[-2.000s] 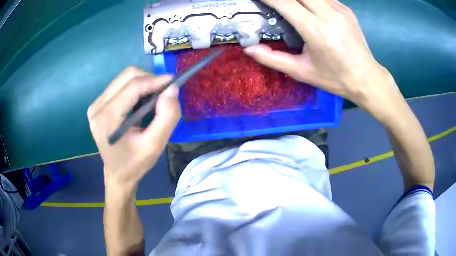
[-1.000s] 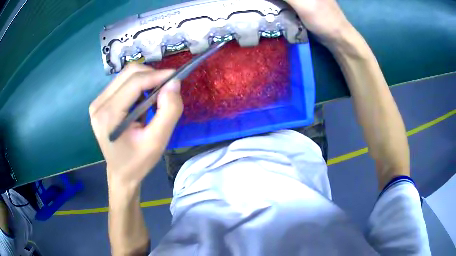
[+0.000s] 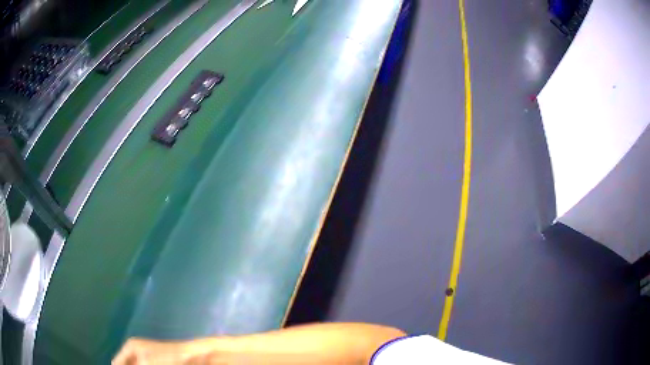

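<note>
My right forearm crosses the bottom edge from a white sleeve with blue trim. Only part of my right hand [image 3: 139,351] shows at the bottom left, cut off by the frame edge. Its fingers and anything it may hold are hidden. My left hand is out of the picture. A dark four-position module [image 3: 187,108] with bright metal spots lies singly on the green bench [image 3: 235,207], up and left of my hand. A second, similar module [image 3: 124,50] lies farther off, beyond a metal strip. The blue bin, the red parts and the tweezers are not in view.
Pale metal strips [image 3: 135,117] run lengthwise along the bench. A white round object, perhaps the fan base [image 3: 25,274], stands at the left edge. Right of the bench edge are the grey floor with a yellow line [image 3: 467,164] and a large white panel or box [image 3: 599,107].
The view has swung to the right along the bench. My left hand with the tweezers, the blue bin and the silvery module in front of me have left the picture.
</note>
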